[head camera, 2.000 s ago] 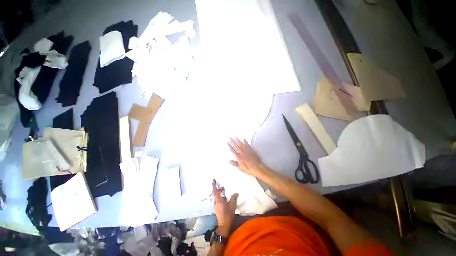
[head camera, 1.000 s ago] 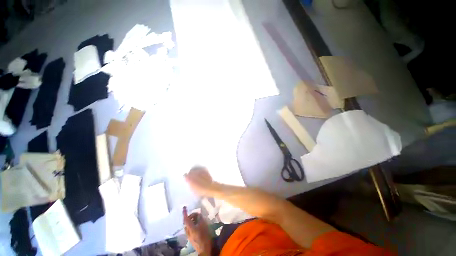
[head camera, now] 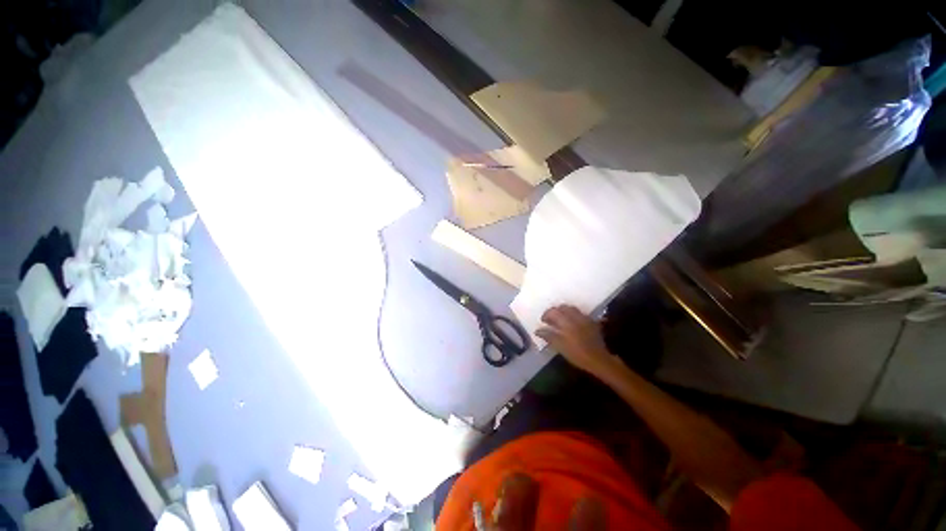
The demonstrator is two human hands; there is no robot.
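Note:
The long white fabric [head camera: 280, 207] lies across the table, its curved notch facing right. A white dome-edged panel [head camera: 607, 233] lies at the table's front right edge. My right hand [head camera: 568, 334] is on the panel's near left corner, fingers bent over it; whether it pinches the cloth is unclear. The black-handled shears [head camera: 472, 311] lie between fabric and panel, blades pointing up-left, touched by neither hand. My left hand [head camera: 519, 503] is low against the orange shirt, partly cut off and dim. A thin light thing shows by its fingers; its grip cannot be told.
A cream strip [head camera: 477, 253] lies beside the shears. Tan card patterns [head camera: 534, 116] overlap a dark metal rail [head camera: 436, 64]. A white scrap heap [head camera: 135, 270], brown angled pattern [head camera: 154, 415] and black pieces [head camera: 99, 451] are at left. Small white squares [head camera: 307, 464] lie near the front.
The view has swung right. My right hand has gone from the white fabric to the dome-edged panel. My left hand has moved from the table edge to in front of the shirt.

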